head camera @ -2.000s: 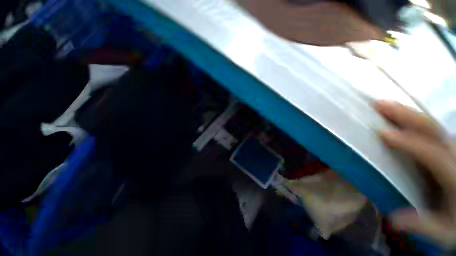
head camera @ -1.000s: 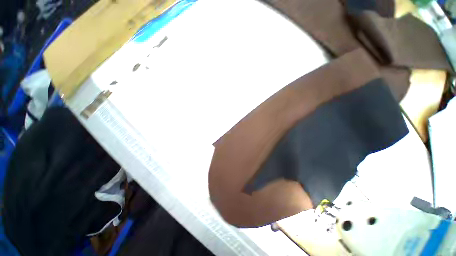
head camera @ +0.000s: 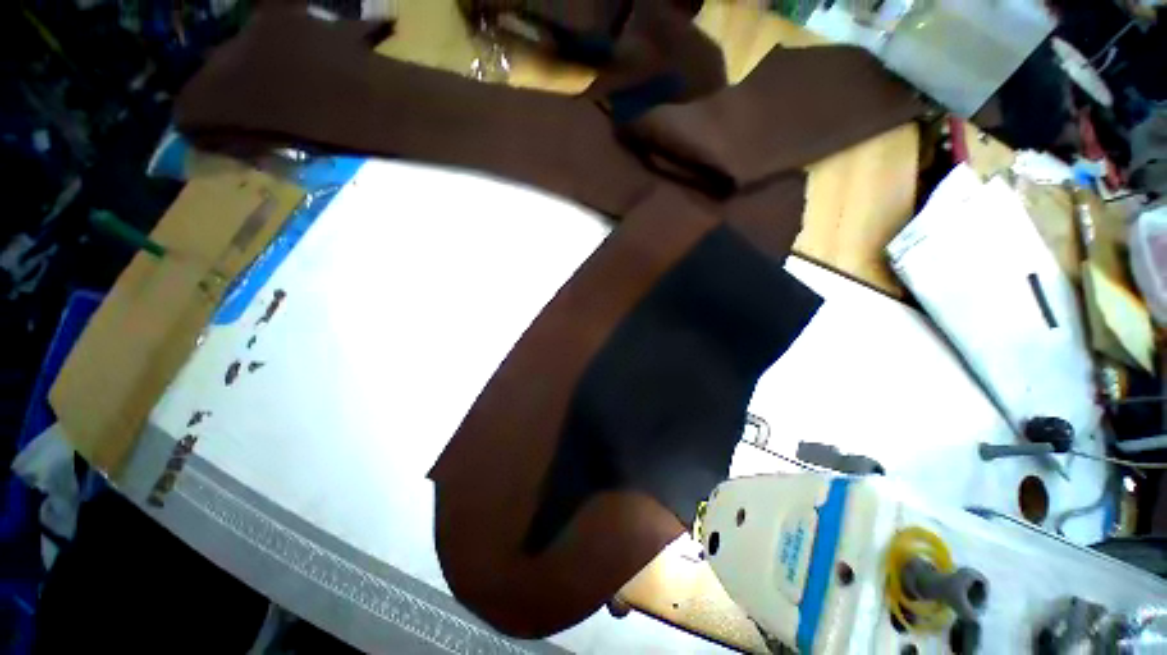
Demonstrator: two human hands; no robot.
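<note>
A curved brown cut panel (head camera: 499,448) lies on the white table, left of the sewing machine head (head camera: 781,544). A black cut panel (head camera: 678,371) lies on top of it. Their lower right ends reach the machine head, which hides the needle area. More brown panels (head camera: 448,115) lie across the back of the table, partly folded and overlapping. Neither of my hands is in view.
Brown board (head camera: 141,320) with blue tape is at the table's left end. A ruler strip (head camera: 294,557) runs along the front edge. White sheets (head camera: 998,282) lie at the right. A blue crate (head camera: 71,346) stands beyond the left edge.
The view has swung from below the table up over it, and now shows more of its back and the machine head. The hand seen at first is gone. The panels look unmoved since one second ago.
</note>
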